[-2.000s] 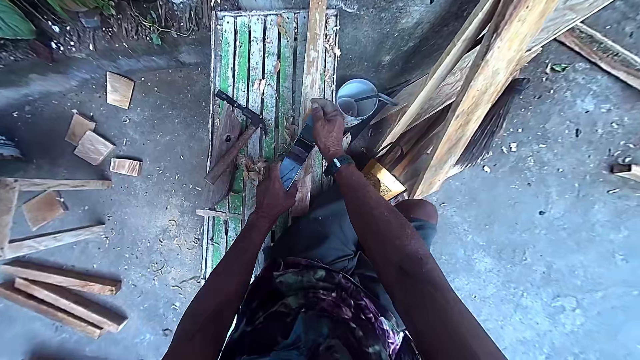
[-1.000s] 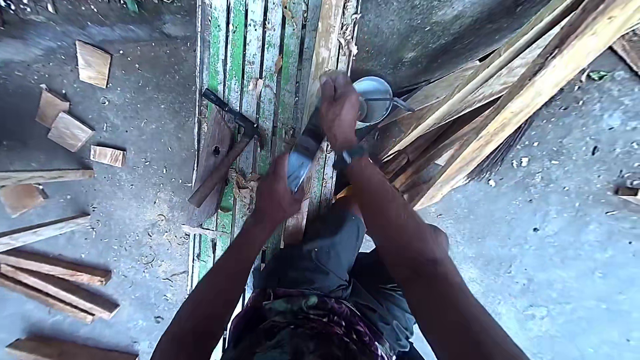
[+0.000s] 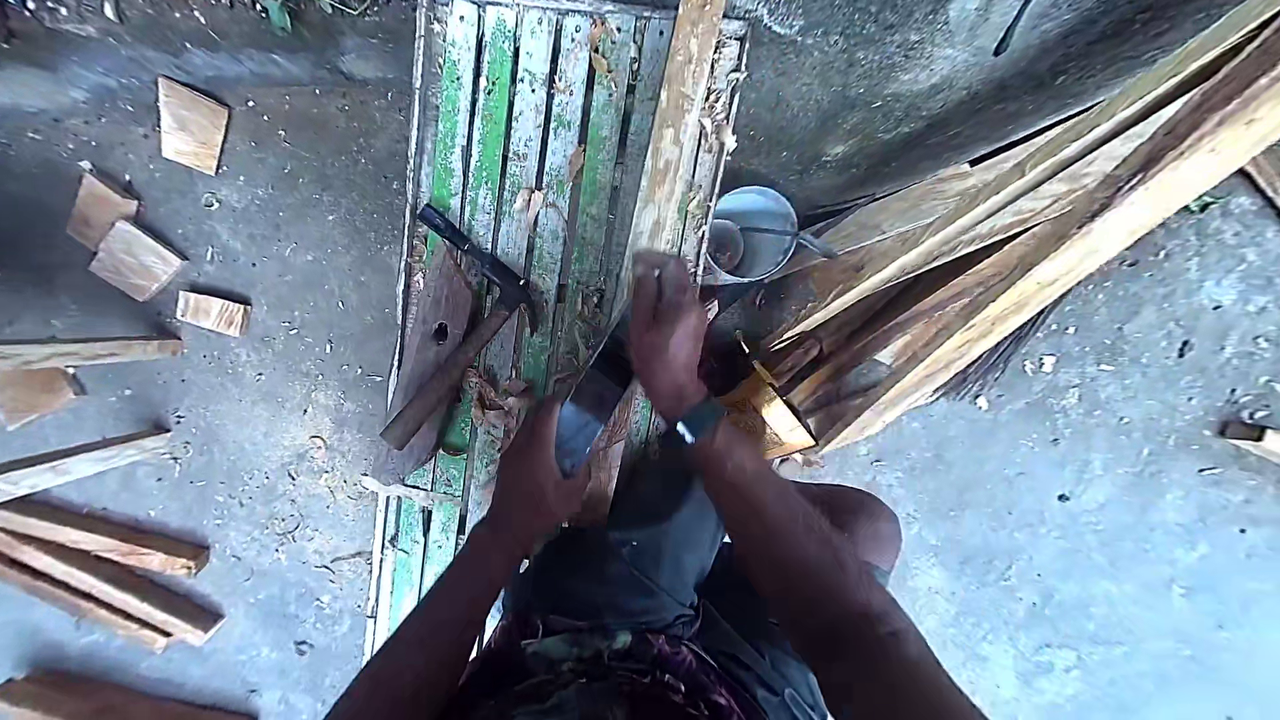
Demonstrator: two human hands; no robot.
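My left hand (image 3: 535,475) grips the near end of a dark, flat-faced block or tool (image 3: 590,400), whose exact kind I cannot tell. At its far end is my right hand (image 3: 667,330), blurred, with fingers curled; what they hold is hidden. Under the hands a long wooden board (image 3: 672,150) lies along a slatted bench (image 3: 495,130) with worn green and white paint. To the left of my hands, a hammer (image 3: 480,320) with a wooden handle rests across a dark wooden piece with a hole (image 3: 437,345). Wood shavings (image 3: 495,400) lie between hammer and left hand.
A metal bucket (image 3: 765,225) holding a smaller cup stands right of the bench. Long planks (image 3: 1060,240) lean beside it, near a yellow container (image 3: 770,415). Wood offcuts (image 3: 137,260) and cut timber pieces (image 3: 110,570) lie on the concrete floor at left.
Both hands stay at the dark block over the board. My right hand has shifted slightly along its far end; its fingers look more curled than two seconds ago.
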